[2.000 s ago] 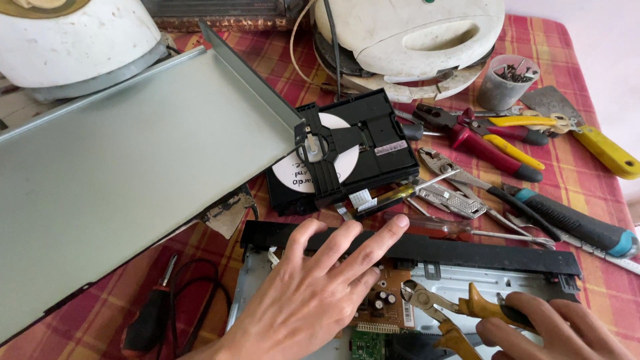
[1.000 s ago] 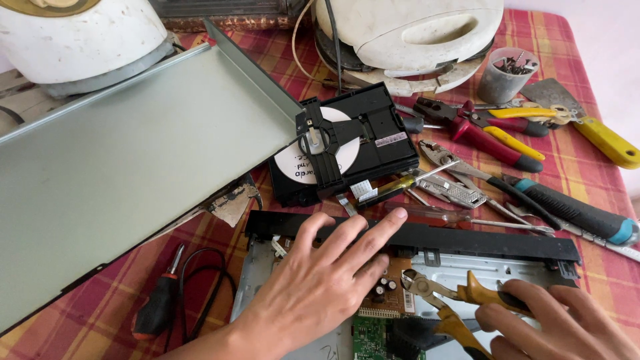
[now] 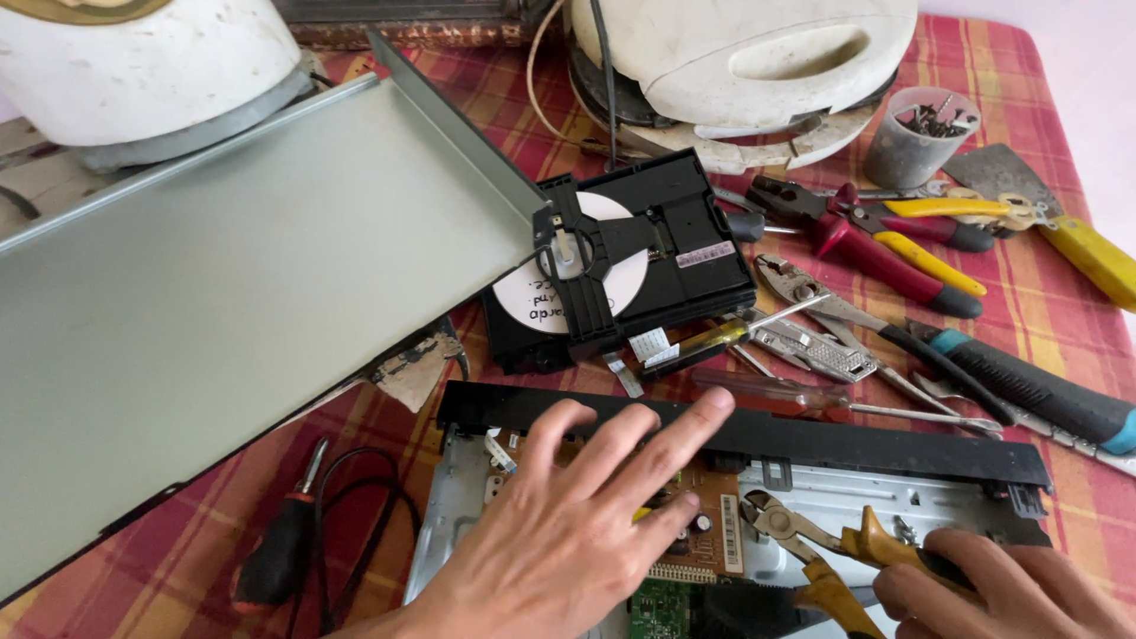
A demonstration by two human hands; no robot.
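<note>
My left hand (image 3: 595, 506) lies spread over a brown circuit board (image 3: 728, 484) in an open metal device chassis (image 3: 435, 524), its fingertips by the black front panel (image 3: 799, 439). In my right hand (image 3: 1012, 577) are diagonal cutters (image 3: 799, 532) with yellow handles; their jaws are apart, at the board's right edge. A green circuit board (image 3: 661, 608) shows below the brown one. Behind the chassis sits a black disc drive (image 3: 683, 240) with a white disc (image 3: 621, 275) bearing handwriting. What lies under my left palm is hidden.
A large metal cover (image 3: 248, 293) slants across the left. Screwdrivers (image 3: 284, 541), (image 3: 772, 395) and pliers (image 3: 852, 222) lie about on the checked cloth. At the back stand a cup of screws (image 3: 923, 138) and a white appliance (image 3: 754, 62); a scraper (image 3: 1083, 253) is at far right.
The chassis and its front panel have shifted slightly relative to the cloth, with both hands staying over them. The cutters remain in my right hand beside the brown board.
</note>
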